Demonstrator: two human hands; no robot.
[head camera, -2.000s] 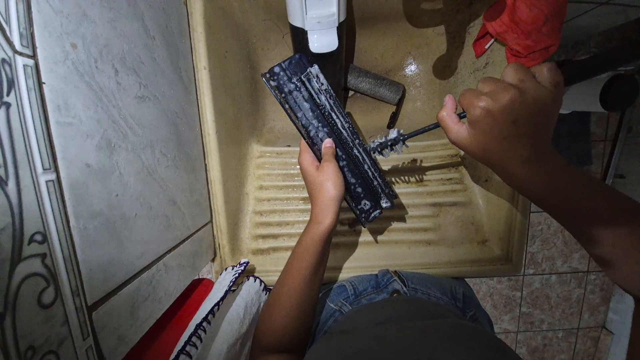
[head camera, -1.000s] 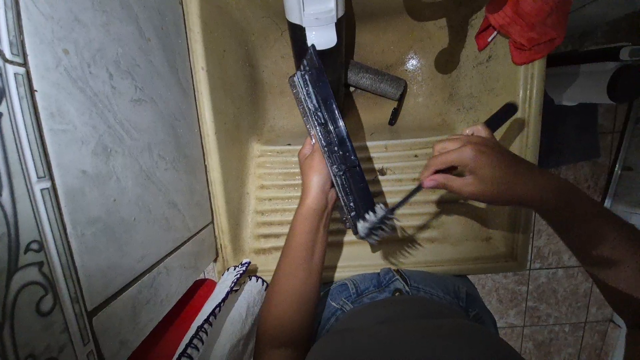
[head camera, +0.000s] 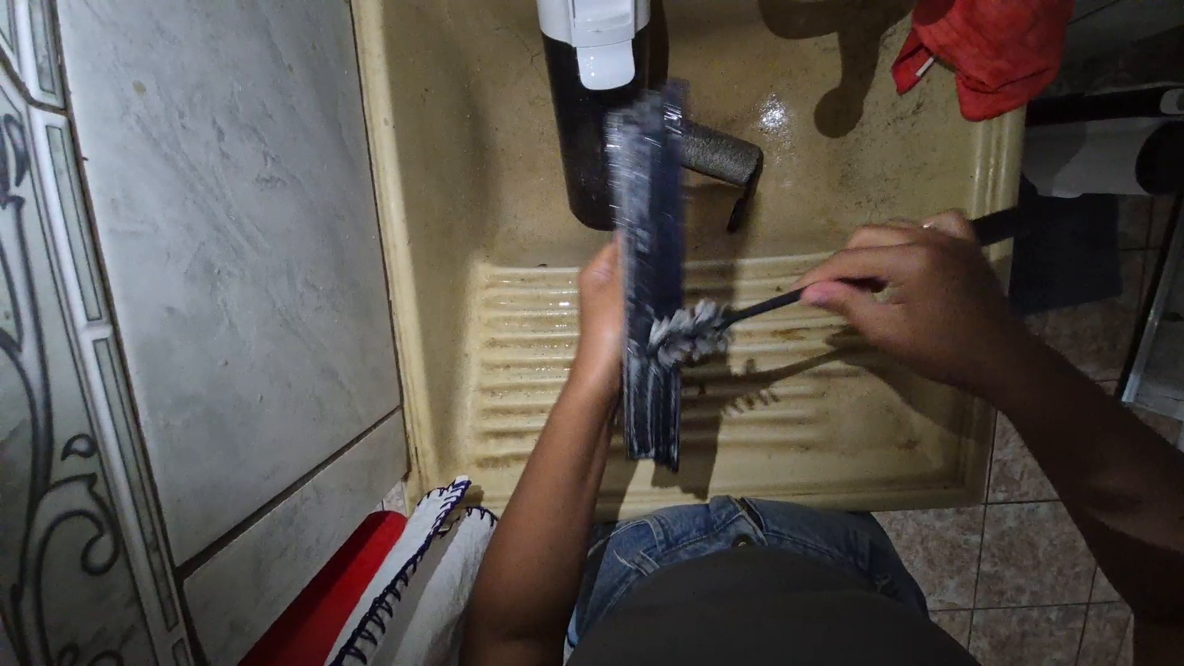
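Note:
My left hand (head camera: 601, 305) grips a long dark plastic part (head camera: 652, 250) by its left side, over the ribbed washboard of a yellowed laundry sink (head camera: 832, 472). White suds streak the part, and its upper end is blurred; most of my left fingers are hidden behind it. In my right hand (head camera: 911, 296) is a thin black-handled bottle-type brush (head camera: 694, 331), its light bristles foamy and touching the part's lower half. Beyond the part lie a dark container with a white top (head camera: 592, 120) and a gray cylindrical roller (head camera: 721, 153) in the basin.
A red cloth (head camera: 990, 55) hangs over the sink's far right corner. White and dark cylindrical objects (head camera: 1091, 153) stand beyond the right rim. Marble-look tile (head camera: 222, 231) borders the left side, with red and white cloths (head camera: 398, 573) at the lower left.
The dark part has turned from a slant to nearly upright in view, its narrow side now toward the brush. The brush has moved up along it from the lower end.

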